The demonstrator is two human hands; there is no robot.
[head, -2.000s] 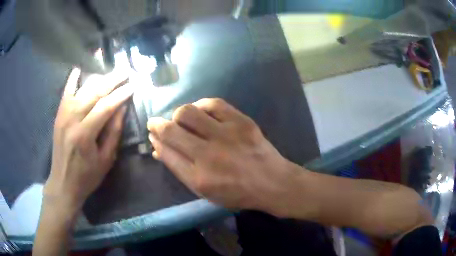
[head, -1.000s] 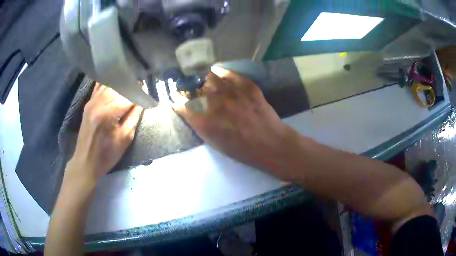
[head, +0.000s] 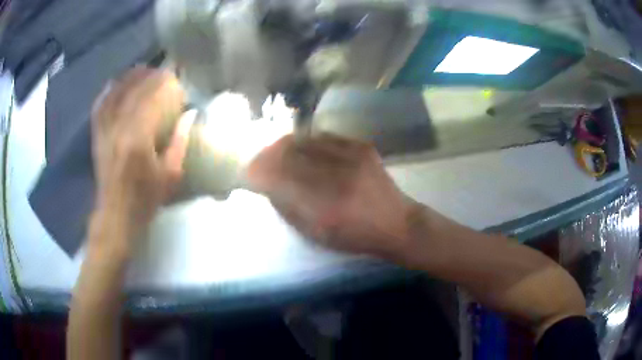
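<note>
The dark grey garment panel (head: 70,169) lies on the white machine table, spreading left of the needle area and also behind my right hand. My left hand (head: 137,133) is on the panel left of the bright lamp spot, thumb and fingers a little apart, blurred. My right hand (head: 327,186) is at the right of the lamp spot, fingers bent towards the cloth; its fingertips are blurred, so its hold cannot be told. The sewing machine head (head: 246,49) stands above and between my hands. Glare hides the presser foot and needle.
A green band with a bright panel (head: 493,53) is on the machine at upper right. Snips with red and yellow handles (head: 590,144) lie in a tray at the right corner. The green-tinted table edge (head: 232,295) curves along the front. Blue and red items show below right.
The panel's near edge has moved away from me, baring more white table. Both hands lie beside the lamp spot instead of close together on the narrow strip. The view has tilted up.
</note>
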